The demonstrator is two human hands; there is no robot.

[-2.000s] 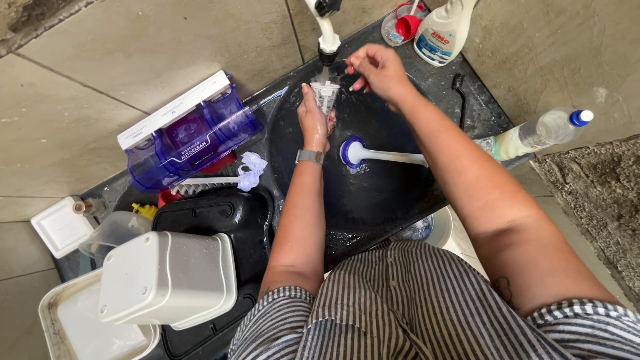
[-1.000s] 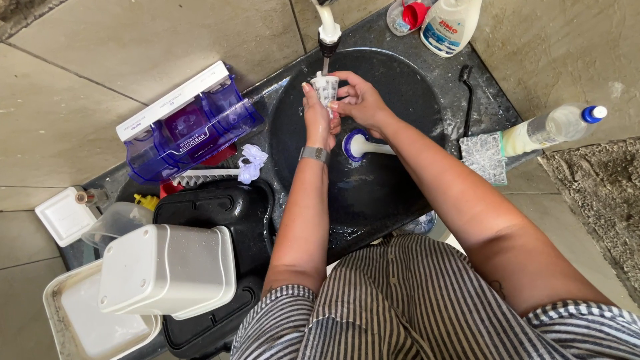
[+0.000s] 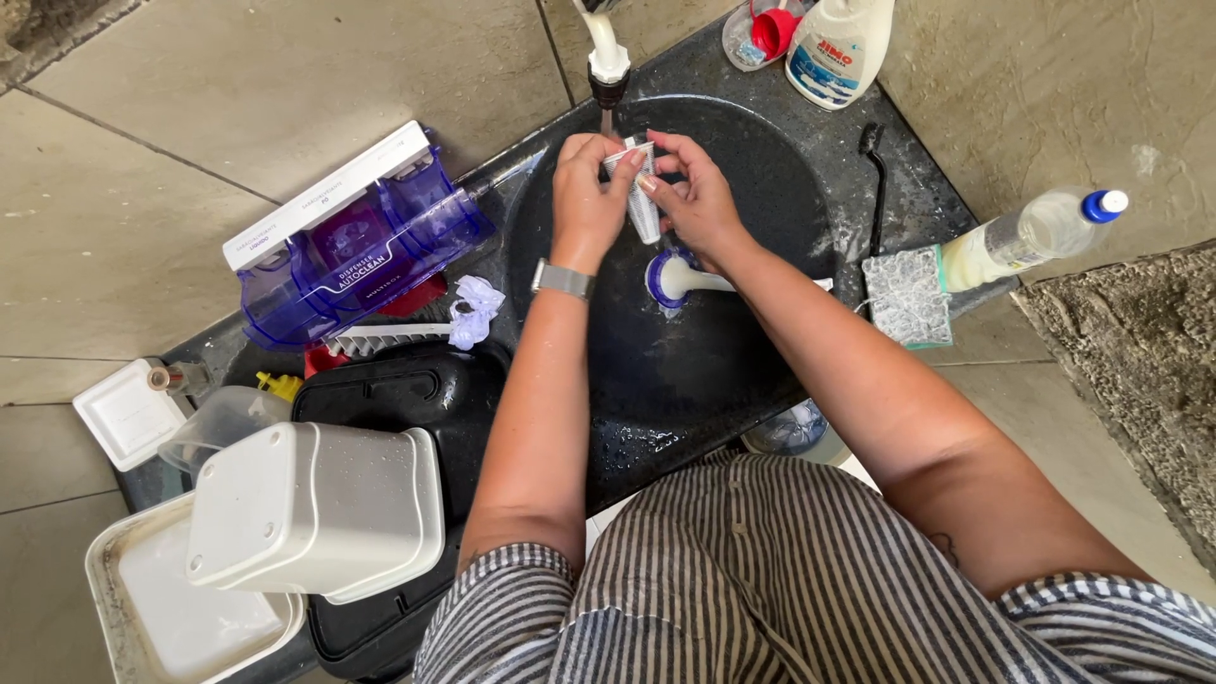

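Under the white faucet (image 3: 608, 63), above the dark round sink basin (image 3: 665, 380), my left hand (image 3: 591, 195) grips a small tapered white mesh piece (image 3: 644, 204). My right hand (image 3: 696, 198) has its fingers and thumb on the same piece from the other side. Water runs from the faucet onto it. A white-handled dish brush with a blue rim (image 3: 676, 279) lies in the basin just below my right hand, its handle partly hidden by my right forearm.
Left of the basin stand a blue dispenser drawer (image 3: 361, 249), black trays (image 3: 399, 399) and white plastic containers (image 3: 318, 503). On the right are a black brush (image 3: 874, 180), a sponge (image 3: 907, 296) and a clear bottle (image 3: 1035, 237). A white spray bottle (image 3: 840, 47) stands behind.
Two seconds ago my right hand was apart from the piece, beside the faucet; it has come down to it and now touches it. My left hand stays on the piece.
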